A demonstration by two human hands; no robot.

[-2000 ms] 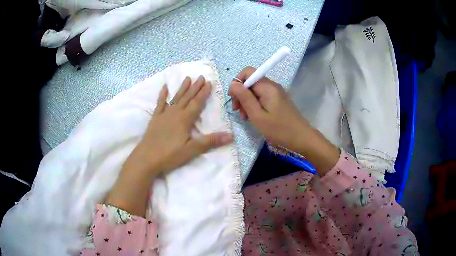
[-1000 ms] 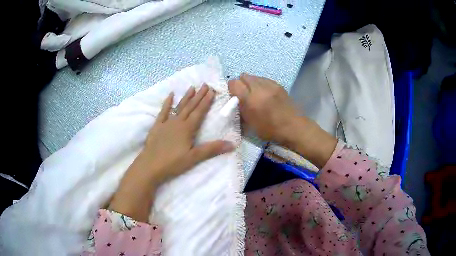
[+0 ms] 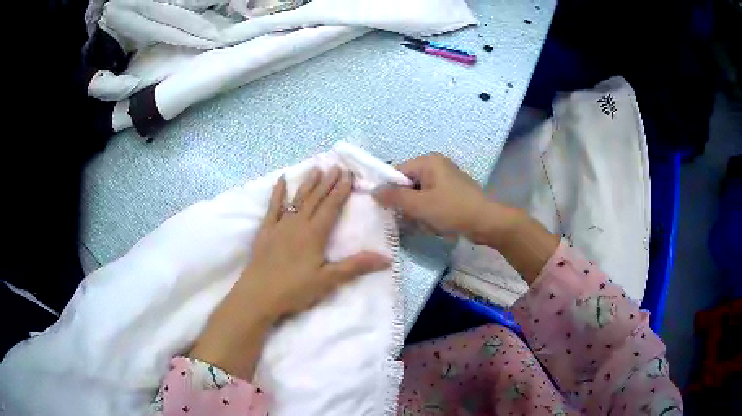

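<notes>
A white cloth panel (image 3: 187,260) lies over the table's near part. Its frayed edge (image 3: 396,301) runs down the right side. My left hand (image 3: 305,244) presses flat on the panel, fingers apart, thumb near the frayed edge. My right hand (image 3: 443,199) is closed at the upper part of that edge, slightly blurred. A slim white shape (image 3: 374,165) runs up-left from its fingers. It looks like the white handle of the picking tool, but it merges with the cloth corner. The tool's metal point is hidden.
White garments (image 3: 236,77) with a dark band lie at the far left of the pale blue-grey table (image 3: 244,154). Pink and dark snips (image 3: 450,55) and black specks lie at the far right. Off-white garments (image 3: 598,187) hang over a blue bin (image 3: 669,236) at right.
The right hand first held the white handle up and clear of the edge, then turned it down onto the cloth. The view has shifted, showing more of the far table. The left hand stays flat.
</notes>
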